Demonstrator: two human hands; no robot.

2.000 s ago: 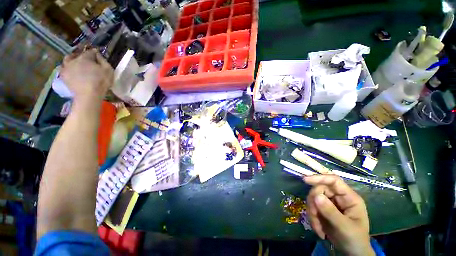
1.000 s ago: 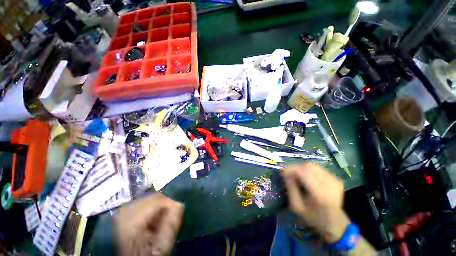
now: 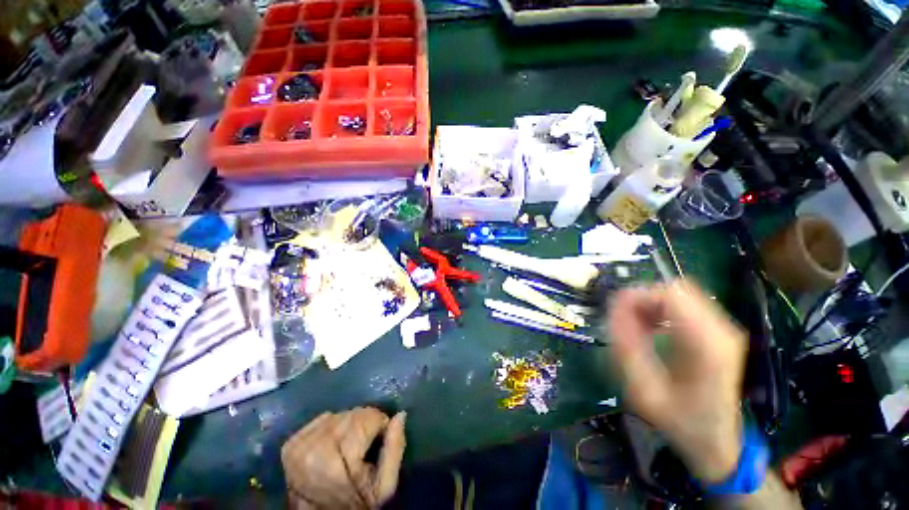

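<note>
My left hand rests low at the bench's near edge, fingers curled and thumb apart; no object shows, but its palm side is hidden. My right hand is blurred over the tools at the right, thumb and fingertips close together; whether it holds something is unclear. Just beyond its fingertips lies a dark watch part, partly covered. Left of the hand lie a pale thick stick, a shorter cream stick and thin silver tweezers. A pile of gold and silver bits lies between my hands.
Red-handled pliers lie mid-bench. A red compartment tray and white boxes stand behind. A tool cup and bottle stand back right. A parts sheet lies left; a brown roll and cables are at right.
My left hand has come back from the white box at the far left to the near edge. My right hand has moved right and forward, over the tools. The view has shifted.
</note>
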